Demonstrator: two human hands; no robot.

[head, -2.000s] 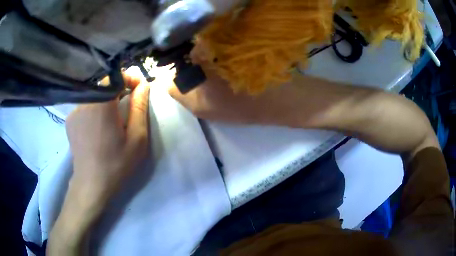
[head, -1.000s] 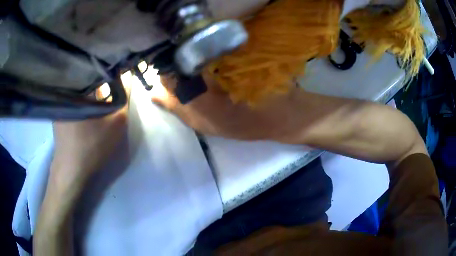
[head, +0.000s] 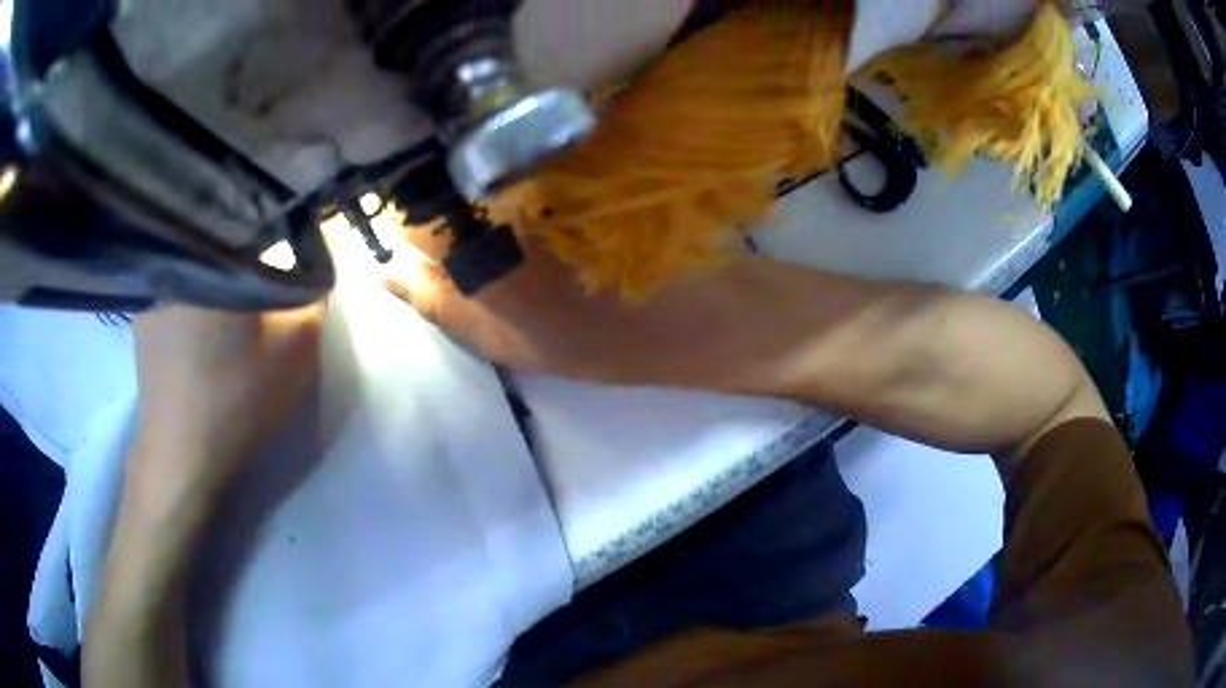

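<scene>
White fabric (head: 417,511) runs from the brightly lit needle area (head: 366,239) down over the table's front edge. The pale sewing machine head (head: 229,81) fills the top left, with a round silver knob (head: 522,141) and a small black block (head: 481,258) by the needle. My left hand (head: 222,363) lies on the fabric's left side; its fingers are hidden under the machine head. My right hand (head: 464,303) reaches in from the right, its fingertips at the fabric near the needle, blurred by glare. Whether either hand grips the fabric cannot be told.
Orange-yellow fringe (head: 699,148) hangs from the machine above my right forearm. Black looped handles (head: 881,168) lie on the white table (head: 659,444), and a slim pale tool (head: 1108,178) is at its right end. Dark cloth (head: 726,565) lies below the table edge.
My left hand has moved under the machine head, hiding its fingers, which showed two seconds ago. The view has shifted, so the fringe, table and right arm appear further left and lower.
</scene>
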